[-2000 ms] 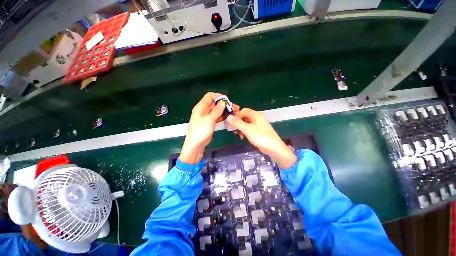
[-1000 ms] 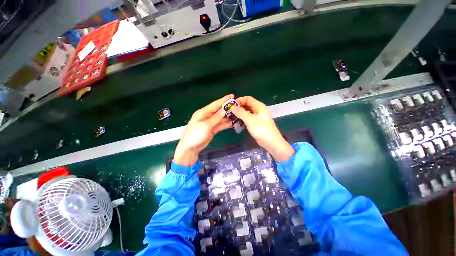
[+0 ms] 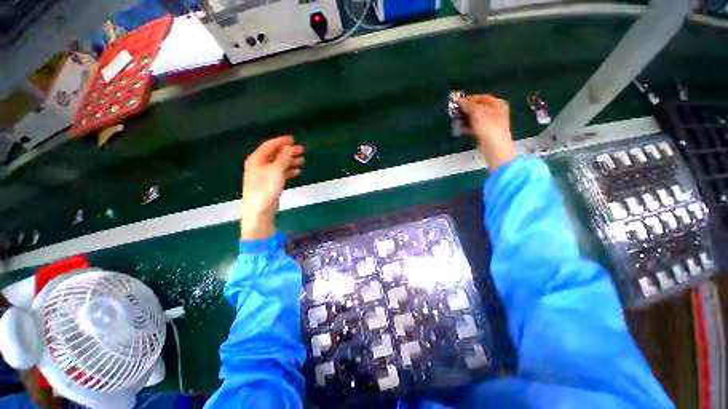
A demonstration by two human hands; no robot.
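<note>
My right hand (image 3: 488, 124) is over the far part of the green conveyor belt, its fingertips on a small shiny electronic unit (image 3: 456, 104) with a pale end. My left hand (image 3: 275, 164) is over the belt's near edge, fingers apart and slightly curled, holding nothing. Another small unit (image 3: 365, 152) lies on the belt between my hands. A clear blister tray (image 3: 391, 299) with rows of pale square parts lies in front of me on a dark tray, with strong glare on it.
A white fan (image 3: 104, 327) stands at left. A second filled blister tray (image 3: 646, 212) and a black gridded tray (image 3: 706, 140) are at right. A slanted metal post (image 3: 611, 76) rises beyond the rail. A red tray (image 3: 124, 76) and a control box (image 3: 271, 28) are across the belt.
My hands have moved apart. My right hand has carried the unit right and out over the belt; my left hand has let go and moved left. A unit now lies between them.
</note>
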